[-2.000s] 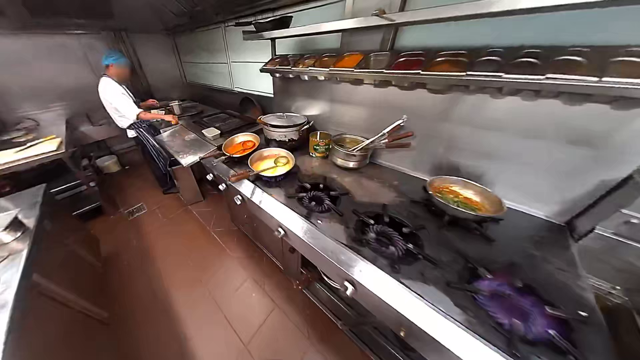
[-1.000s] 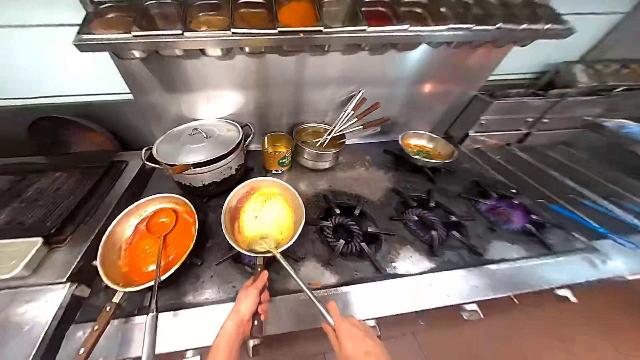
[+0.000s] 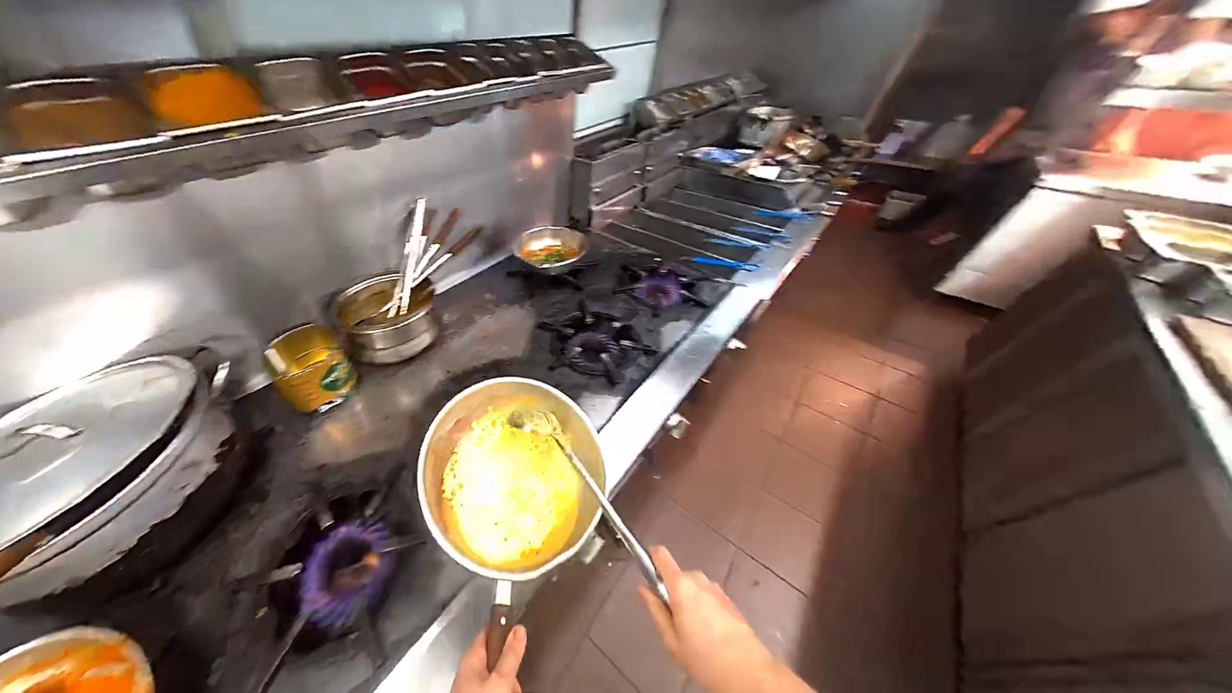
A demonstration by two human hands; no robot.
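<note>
My left hand grips the dark handle of a metal frying pan, which is held up over the front edge of the stove. Bright yellow sauce fills much of the pan. Closed around the shaft of a metal ladle, my right hand is to the right of the pan; the ladle's bowl rests in the sauce at the far side. Left of the pan, a gas burner burns with a purple-blue flame. A pan of orange sauce is partly cut off at the lower left.
A lidded pot, a yellow tin and a pot of utensils stand behind. Farther along are a small pan of food, another lit burner and skewers. A counter borders the tiled floor; blurred people are beyond.
The pan of yellow sauce has come off its burner, whose flame now shows, and is over the stove's front edge. Both hands moved with it. The view has swung right along the range.
</note>
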